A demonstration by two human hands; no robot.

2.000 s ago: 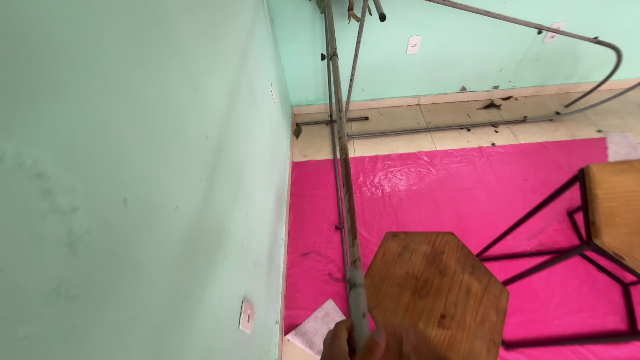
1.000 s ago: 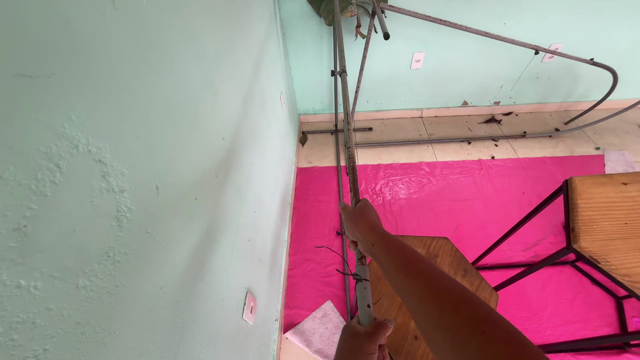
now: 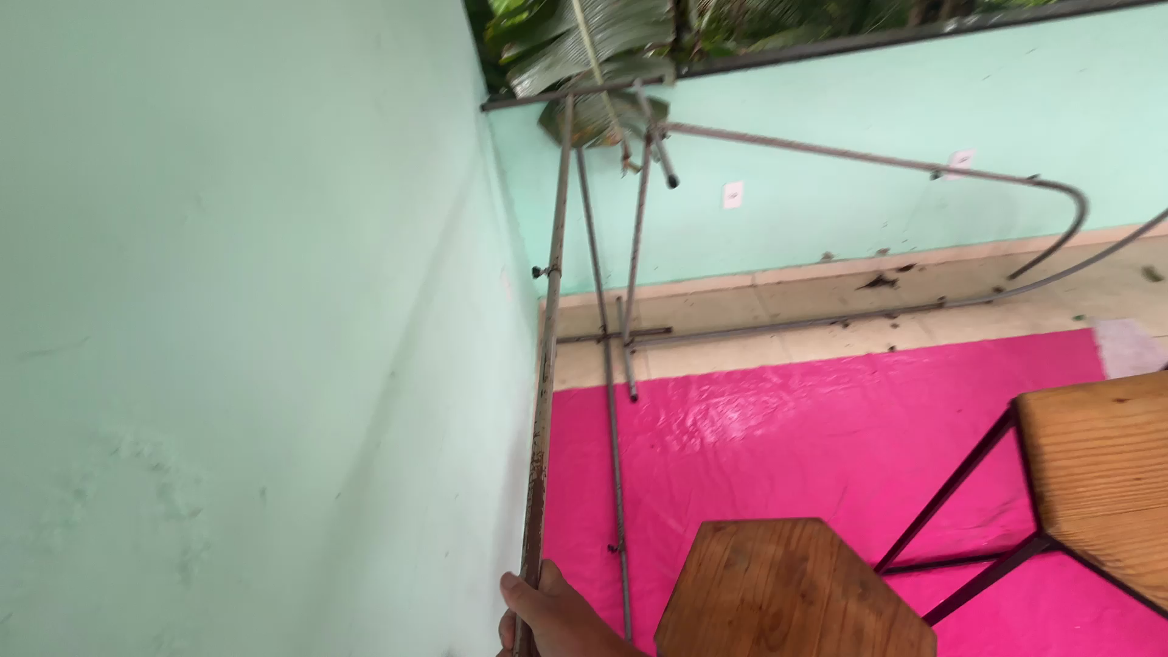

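My right hand (image 3: 552, 613) grips the lower part of a long, worn metal pole (image 3: 545, 392) at the bottom of the view, its thumb across the front. The pole runs up beside the green wall to a dark bar at the window corner and has a small screw fitting partway up. My left hand is not in view. To the right of the pole stand a thinner metal rod (image 3: 613, 456) and a bent tubular metal frame (image 3: 821, 151), with another tube along the floor (image 3: 785, 326). A large green leaf (image 3: 602, 55) hangs at the top end of the poles.
A wooden hexagonal stool top (image 3: 794, 584) is close at lower centre. Another wooden top (image 3: 1104, 474) on black metal legs (image 3: 949, 488) stands right. Pink plastic sheeting (image 3: 748, 447) covers the floor. The green wall (image 3: 274, 319) is close on the left; wall sockets (image 3: 733, 194) are ahead.
One second ago both hands were on the pole; now only the right one shows, low on it. The pole's lower end has moved left towards the wall. The view has tipped up, showing the window.
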